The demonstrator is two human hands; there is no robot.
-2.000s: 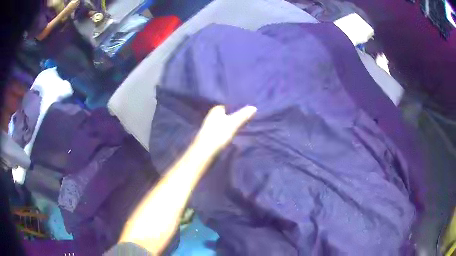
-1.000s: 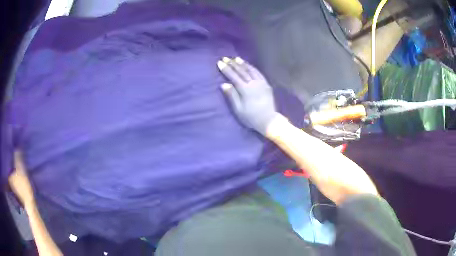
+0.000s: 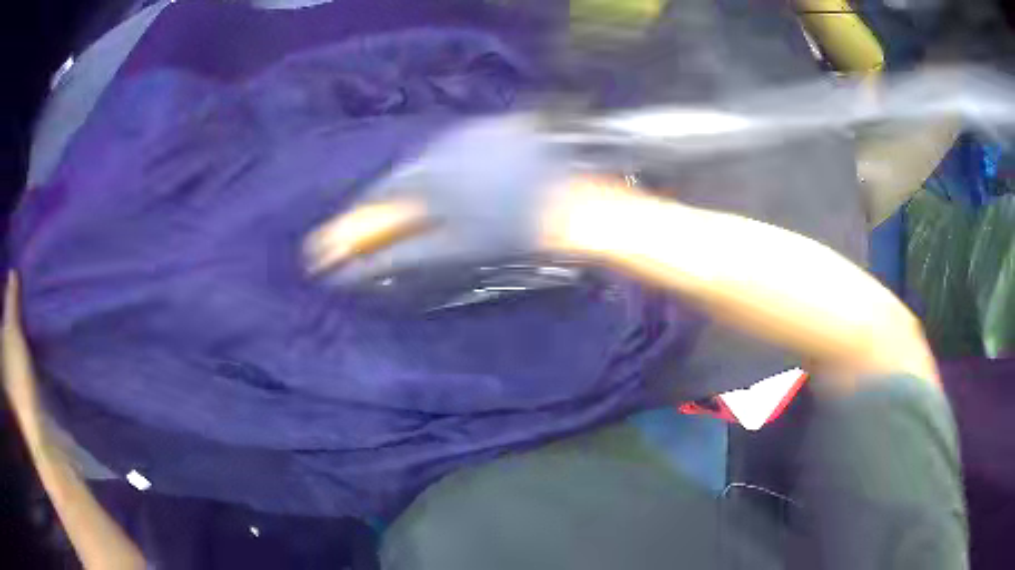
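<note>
A purple jacket (image 3: 223,323) lies spread over the ironing table, its inner cloth wrinkled. My right hand (image 3: 479,184), in a grey glove and blurred, grips the handle of the steam iron (image 3: 479,287). The shiny iron is on or just above the jacket's middle. My left hand (image 3: 12,301) is bare and at the far left edge at the jacket's side; its fingers are too dark and cut off to read.
A whitish steam hose (image 3: 723,120) runs from the iron to the right. A white and red flat piece (image 3: 762,401) is at the table's near edge. A dark cover (image 3: 779,184) lies on the right part of the table. Green material (image 3: 957,267) stands at the far right.
My right hand has left the jacket's right part, taken hold of the iron from the table's right end and brought it left over the jacket. My left hand stays at the left edge.
</note>
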